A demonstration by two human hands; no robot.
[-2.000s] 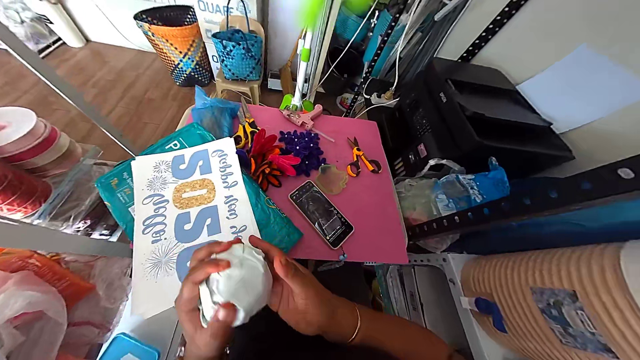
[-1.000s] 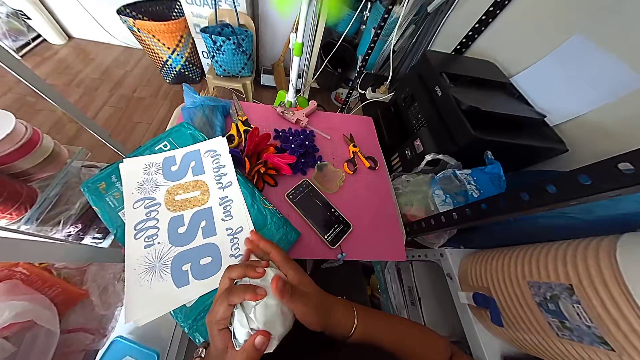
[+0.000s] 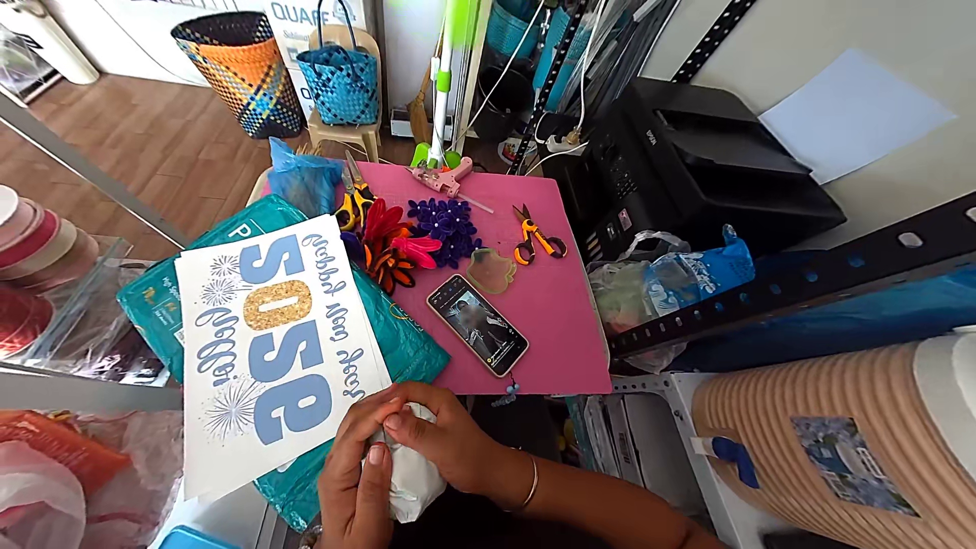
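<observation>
A white crumpled bundle, its material unclear, is held near the bottom centre. My left hand wraps its left side, and my right hand, with a thin bangle on the wrist, closes over its top and right side. Left of my hands a white printed sheet lies on teal plastic packages. On the pink table mat are a lit smartphone, a flat translucent piece, purple fuzzy flowers, red and orange fuzzy flowers, two scissors and a pink glue gun.
A black printer stands right of the mat, with plastic bags below it. A perforated black shelf rail and a ribbed beige container flank the right. Ribbon rolls are at left; woven baskets stand behind.
The hands have moved right from where they were two seconds ago, still around the white bundle, and their fingers now cover its top. The picture on the phone screen has changed.
</observation>
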